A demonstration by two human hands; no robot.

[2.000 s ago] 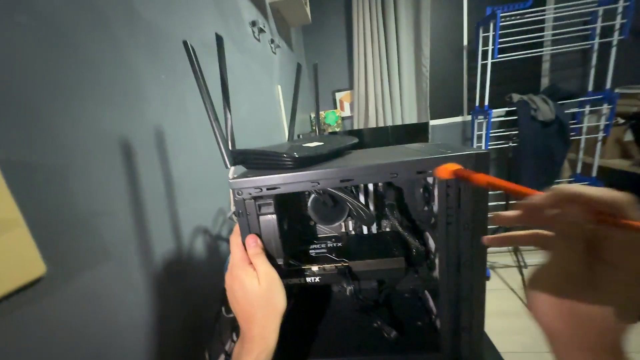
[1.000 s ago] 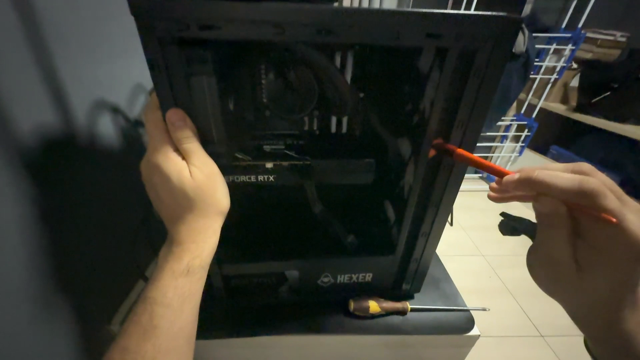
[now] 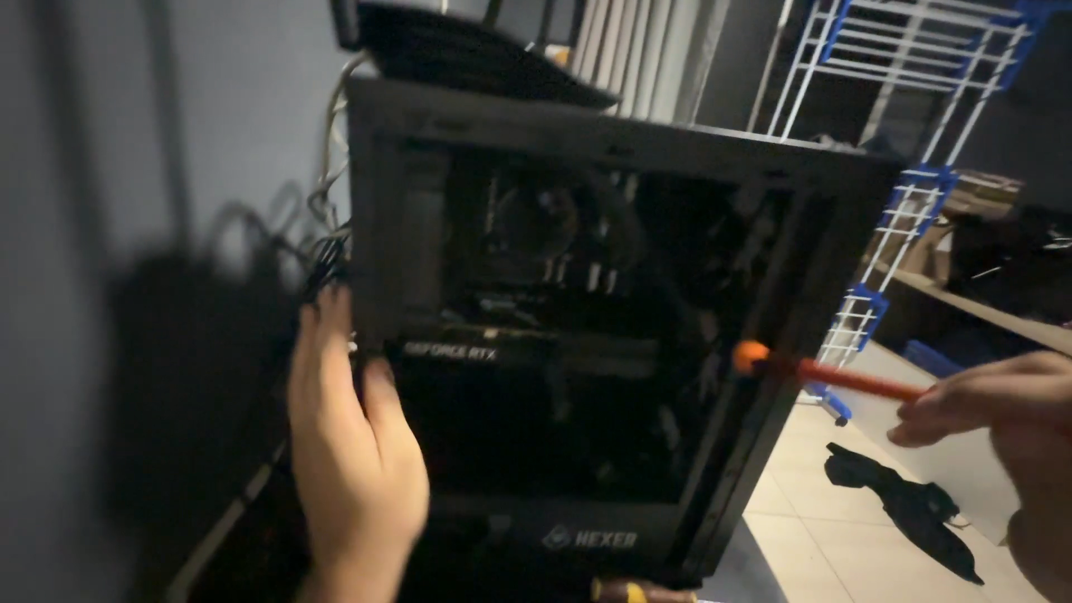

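A black computer case [image 3: 536,435] stands upright before me, its open or see-through side facing me; a graphics card [image 3: 519,347] and a round cooler show inside. My left hand [image 3: 360,452] rests against the case's left edge, fingers behind it and thumb on the near side. In my right hand [image 3: 988,419] is a slim orange stick-like tool [image 3: 871,383], its round orange tip near the right part of the case side. Whether the tip touches is blurred. A screwdriver's brown and yellow handle [image 3: 641,593] lies below the case, partly cut off by the frame.
A black router [image 3: 477,54] with antennas sits on top of the case. Cables [image 3: 331,176] run behind it along the wall. To the right stand a white and blue drying rack [image 3: 909,75] and a shelf [image 3: 980,310]. A dark cloth-like thing [image 3: 904,507] lies on the tiled floor.
The orange tool's tip was at the case's top right corner two seconds ago and is now lower on its right side. My left hand stays at the left edge. The view has shifted.
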